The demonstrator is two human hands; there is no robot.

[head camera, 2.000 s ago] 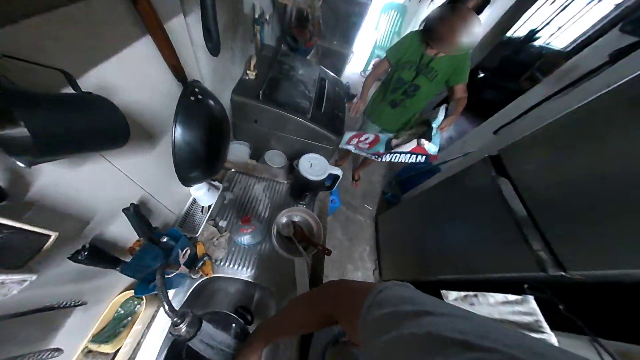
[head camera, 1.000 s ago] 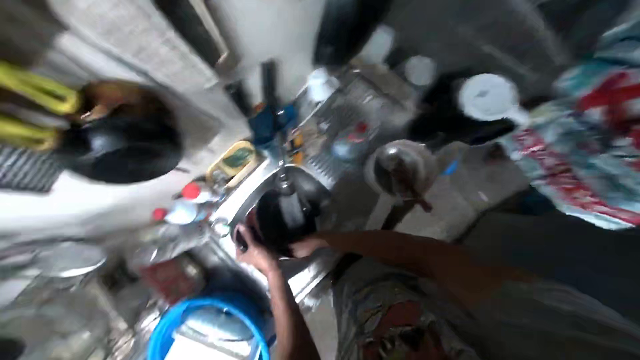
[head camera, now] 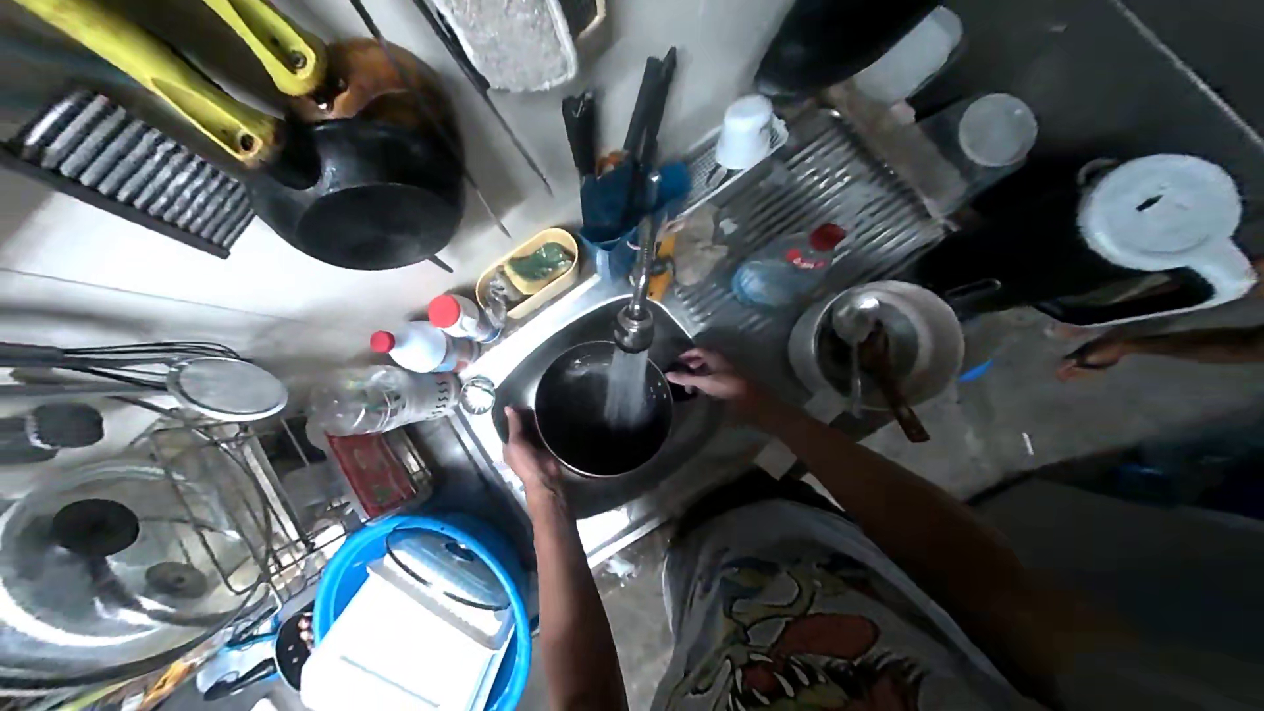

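Water runs from a metal faucet [head camera: 634,326] into a dark pot [head camera: 583,420] in the stainless steel sink [head camera: 696,434]. At the pot's right side, my right hand [head camera: 713,375] grips its small black handle [head camera: 679,380]. My left hand [head camera: 528,454] is at the pot's left side, with the thumb raised; whether its fingers clasp a handle there is hidden. The pot stands upright under the stream, its inside dark and wet.
Left of the sink stand red-capped bottles [head camera: 415,348], a clear plastic bottle [head camera: 380,400] and a blue basin [head camera: 523,592]. A sponge dish [head camera: 528,272] and utensil holder [head camera: 607,252] are behind. To the right are a ribbed drainboard [head camera: 839,188], a metal pot with utensils [head camera: 943,341] and another person's hand [head camera: 1091,355].
The view has swung strongly from the aisle to the sink. Both my hands are now at the dark pot; the earliest frame shows one arm reaching to the sink. Running water is now plain.
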